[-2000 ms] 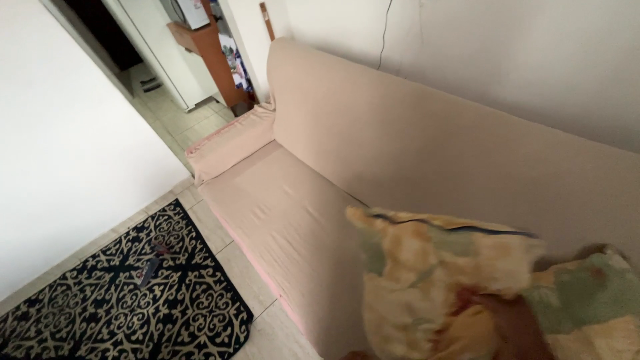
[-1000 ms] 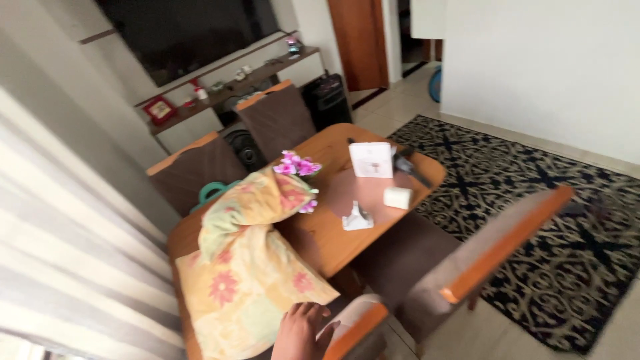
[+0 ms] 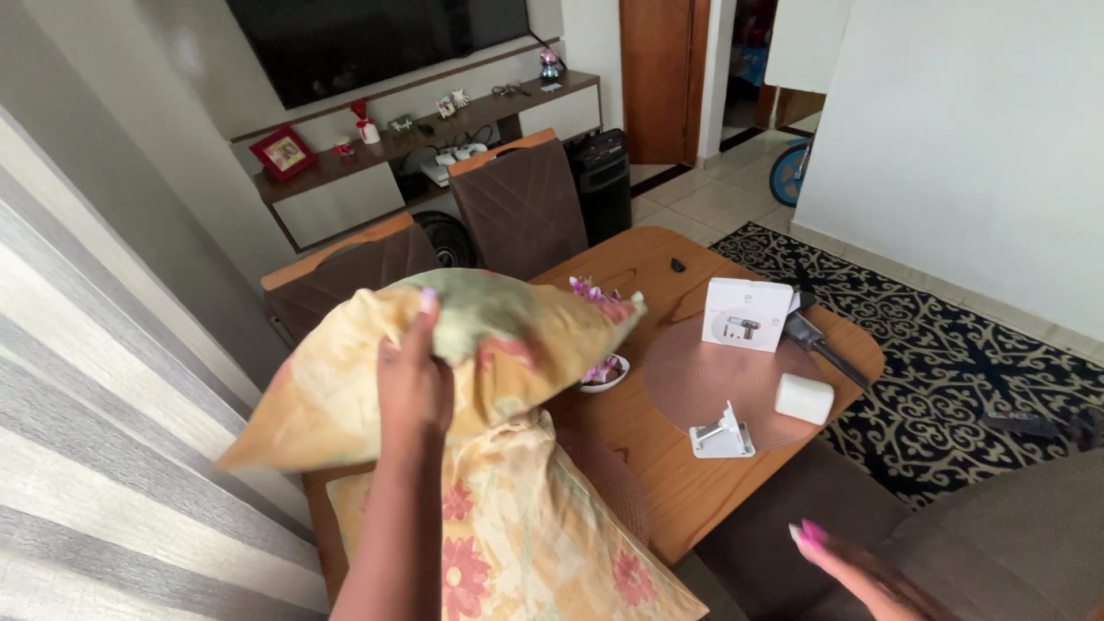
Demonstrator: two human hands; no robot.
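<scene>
My left hand [image 3: 416, 379] grips a yellow and green floral pillow [image 3: 517, 345] and holds it above the left part of the wooden dining table [image 3: 664, 509]. Below it, a second floral pillow [image 3: 517, 526] with red flowers lies on the table. At the lower right, over a brown upholstered chair, is my right hand [image 3: 828, 552]; only some fingers with pink nails show, partly blurred, and it touches neither pillow.
On the table stand a white printed box [image 3: 749, 315], a black handheld device [image 3: 819, 345], a white cylinder [image 3: 804, 398], a white folding stand [image 3: 723, 435] and a dish with purple flowers [image 3: 605, 373]. Brown chairs [image 3: 517, 203] surround it; a striped curtain [image 3: 129, 414] hangs left.
The upper pillow, lying on the table one second ago, is now raised in my left hand. The view has turned from the sofa to the table since two seconds ago.
</scene>
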